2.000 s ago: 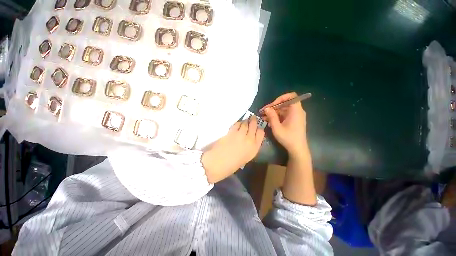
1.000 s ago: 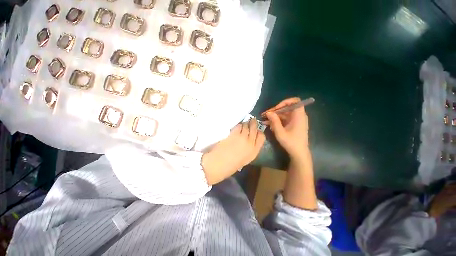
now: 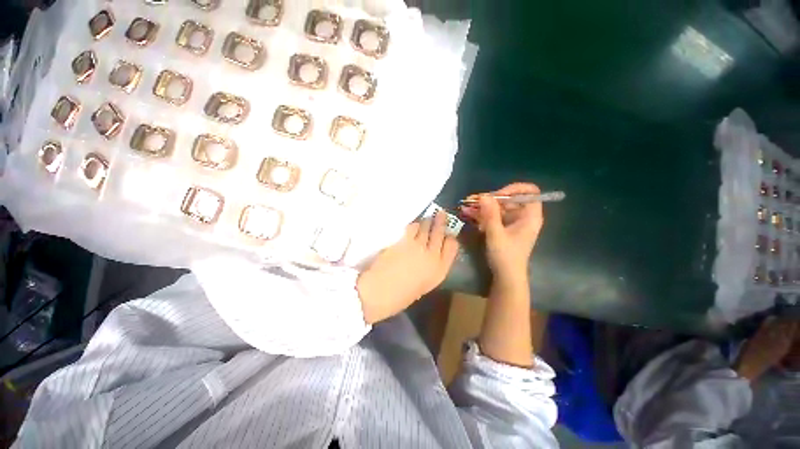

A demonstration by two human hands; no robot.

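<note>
My left hand point(image 3: 410, 270) lies at the near right corner of the white tray, its fingertips on a small pale sticker sheet point(image 3: 452, 221) with dark marks. Whether it pinches or only presses the sheet is hard to tell. My right hand point(image 3: 511, 224) holds silver-grey tweezers point(image 3: 535, 197) like a pen, just right of the sheet. The tweezer tip is near the sheet's upper right side; anything at the tip is too small to see. Rows of copper and gold watch housings point(image 3: 242, 50) stand on the tray point(image 3: 132, 230).
A dark green bench mat point(image 3: 605, 167) spreads to the right. A second tray with housings point(image 3: 735, 219) stands at the far right, beside another person's hand and striped sleeve point(image 3: 684, 395). A brown box point(image 3: 462, 329) and a blue object point(image 3: 583, 386) are below the bench edge.
My right hand and the tweezers have shifted slightly away from the sheet, and the tweezers lie flatter. More of the sheet shows. The view has shifted, bringing more of the right tray in.
</note>
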